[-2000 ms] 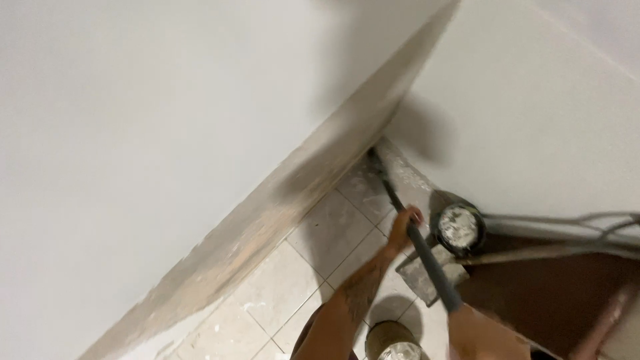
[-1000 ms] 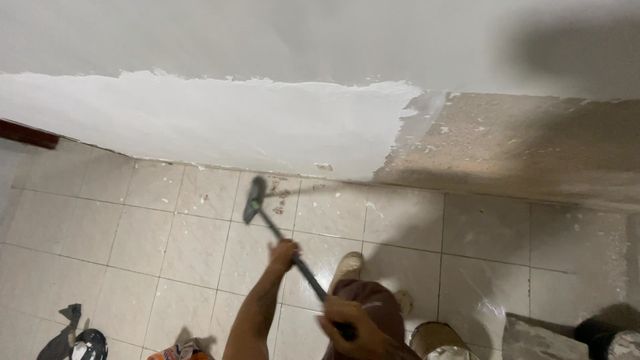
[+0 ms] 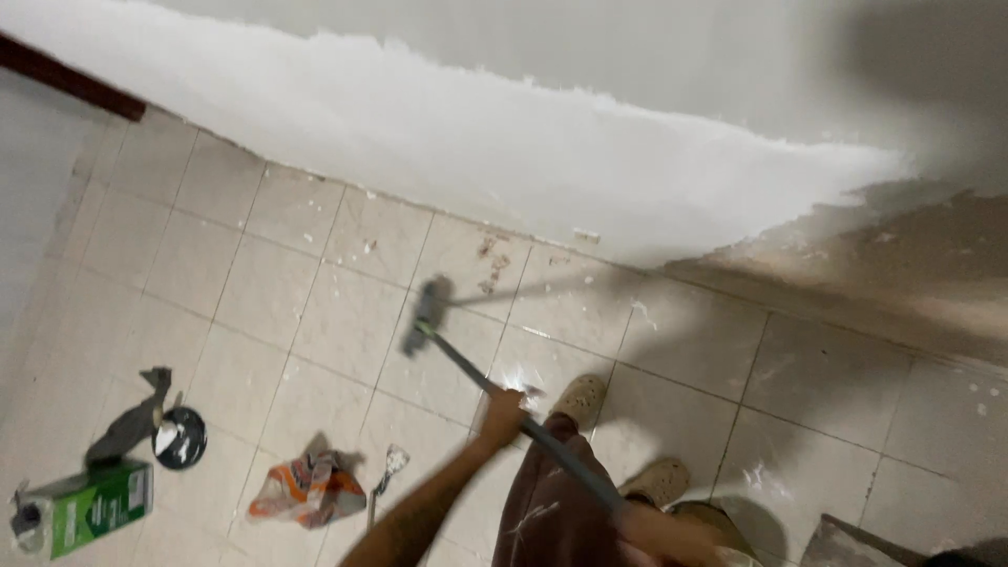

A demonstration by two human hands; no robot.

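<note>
A long-handled broom with a dark handle [image 3: 563, 457] slants across the middle of the head view. Its blurred head [image 3: 423, 319] is over the floor tiles, a little out from the wall's foot. My left hand [image 3: 504, 417] is closed around the middle of the handle. Lower right, my right hand [image 3: 661, 531] grips the upper end and is blurred. Beyond the broom, the wall carries a fresh white coat [image 3: 504, 142] along its lower part, with a bare brownish patch [image 3: 906, 252] at the right.
On the floor at left lie a green box-shaped container [image 3: 102, 500], a black bucket [image 3: 179, 438], an orange and white plastic bag [image 3: 309, 488] and a putty-stained scraper [image 3: 391, 465]. My feet in beige clogs [image 3: 581, 400] stand near the centre. A grey board [image 3: 846, 543] lies lower right.
The view has swung widely from the wall corner to the left stretch of floor. Both hands still hold the broom, whose head was in the corner two seconds ago.
</note>
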